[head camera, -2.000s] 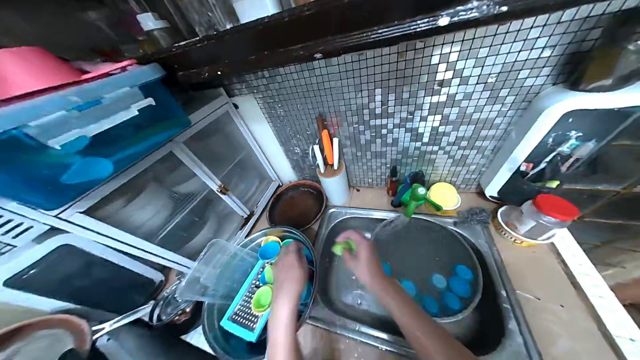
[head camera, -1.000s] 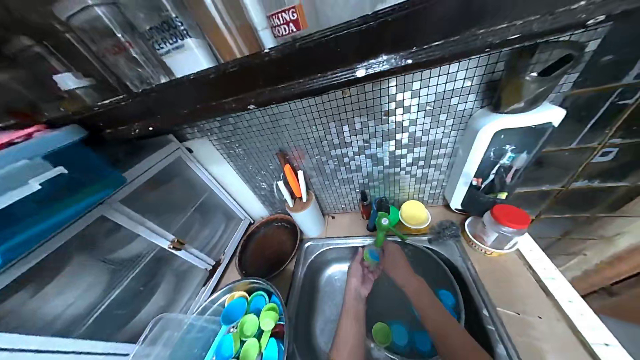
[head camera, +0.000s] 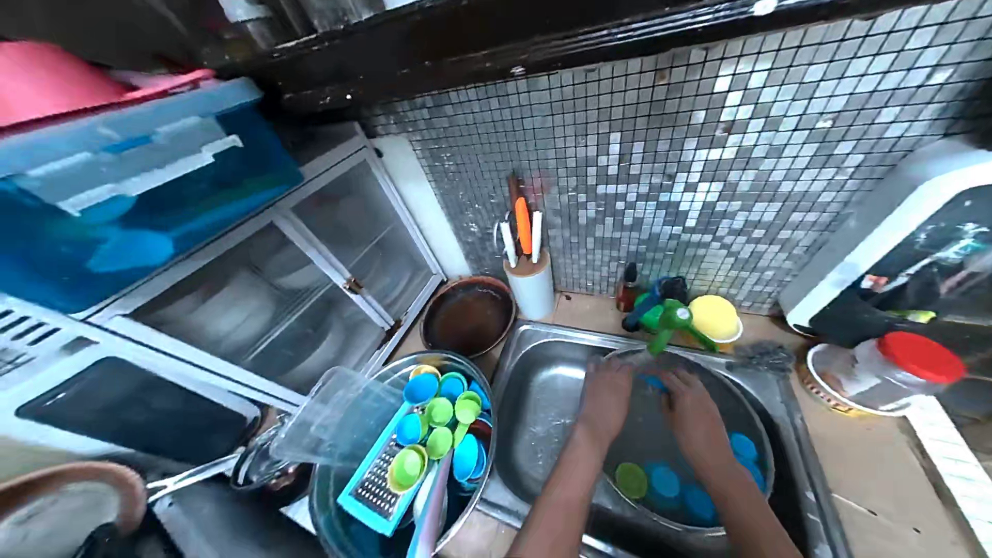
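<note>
Over the far left rim of a round metal basin (head camera: 744, 395) in the sink, my left hand (head camera: 607, 399) rests with fingers pointing forward; what it holds cannot be told. My right hand (head camera: 692, 411) is shut on a small blue cup or spoon (head camera: 652, 382) at the basin's far side. Blue cups (head camera: 664, 480) and a green cup (head camera: 631, 480) lie in the basin, under my right forearm and beside it. Just beyond my hands stands the green faucet (head camera: 673, 325). Left of the sink, a large bowl (head camera: 487, 465) holds green and blue measuring spoons (head camera: 439, 411) and a blue-framed grater (head camera: 380, 480).
A knife holder (head camera: 532, 288) and a brown round pan (head camera: 468, 316) stand behind the sink's left corner. A yellow bowl (head camera: 714, 316), a steel scourer (head camera: 763, 356) and a red-lidded jar (head camera: 914, 368) are at the right. A clear plastic container (head camera: 341, 418) leans on the large bowl.
My hands were together below the faucet one second ago; now they are apart over the basin. Two seconds ago my left hand was at the large bowl. The view has swung.
</note>
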